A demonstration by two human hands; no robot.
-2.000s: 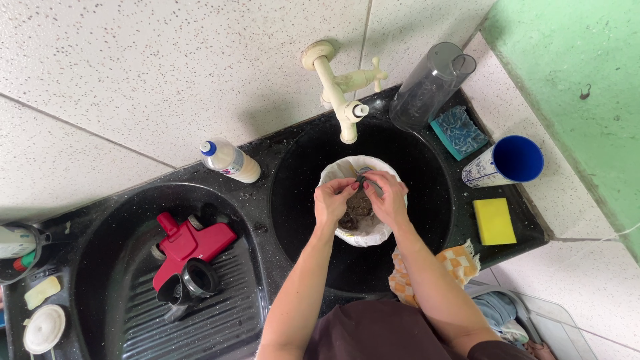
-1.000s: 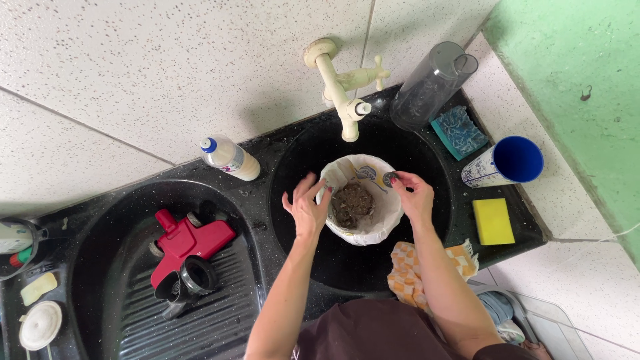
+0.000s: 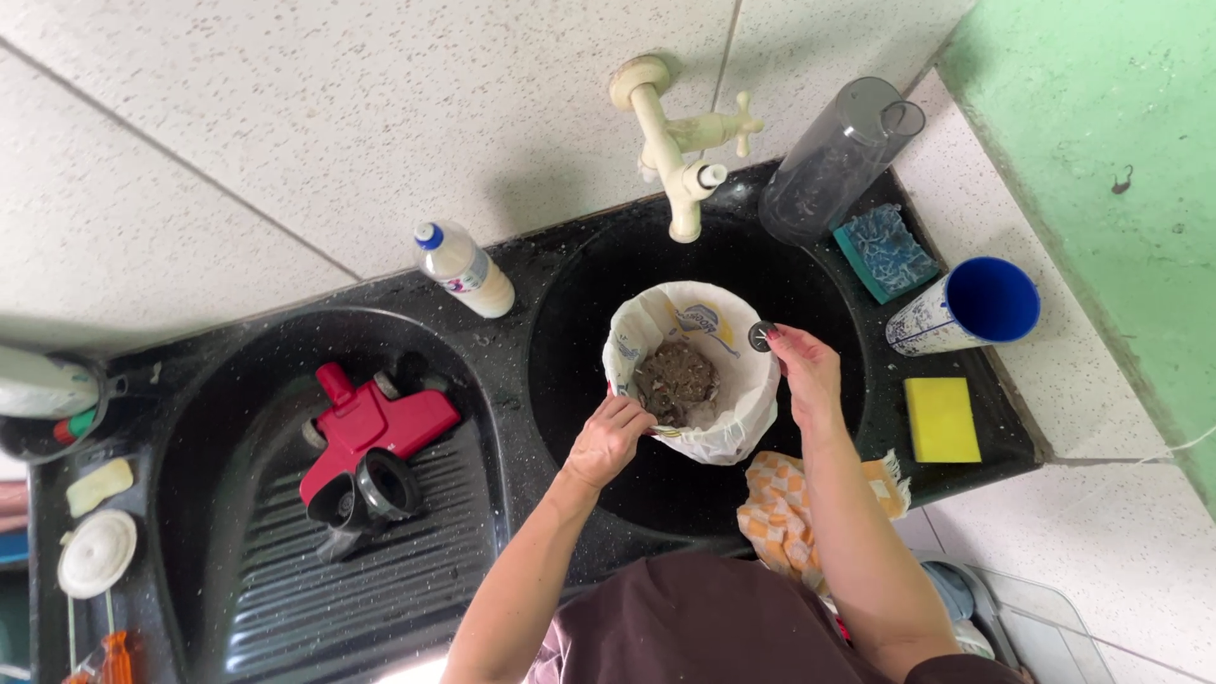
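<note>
My left hand [image 3: 611, 439] grips the near-left rim of a small bin lined with a white printed plastic bag [image 3: 746, 404], which stands in the round black sink bowl [image 3: 570, 313]. Grey-brown dust and debris [image 3: 677, 380] lies inside the bag. Between the thumb and fingers of my right hand [image 3: 807, 366] is a small round black part [image 3: 762, 336], held at the bin's right edge. Under my right forearm an orange and white checked cloth [image 3: 779, 513] hangs over the sink's front edge.
Above the bowl juts a cream tap [image 3: 679, 190]. Around it stand a blue-capped bottle [image 3: 470, 275], a clear grey container [image 3: 826, 171], a blue scrubber [image 3: 885, 252], a blue-lined cup [image 3: 959, 309] and a yellow sponge [image 3: 941, 420]. A red vacuum cleaner head [image 3: 380, 427] lies in the left basin.
My hands were together over the bin two seconds ago and are now apart. My left hand has moved down to the near-left rim. The black part remains in my right hand since one second ago.
</note>
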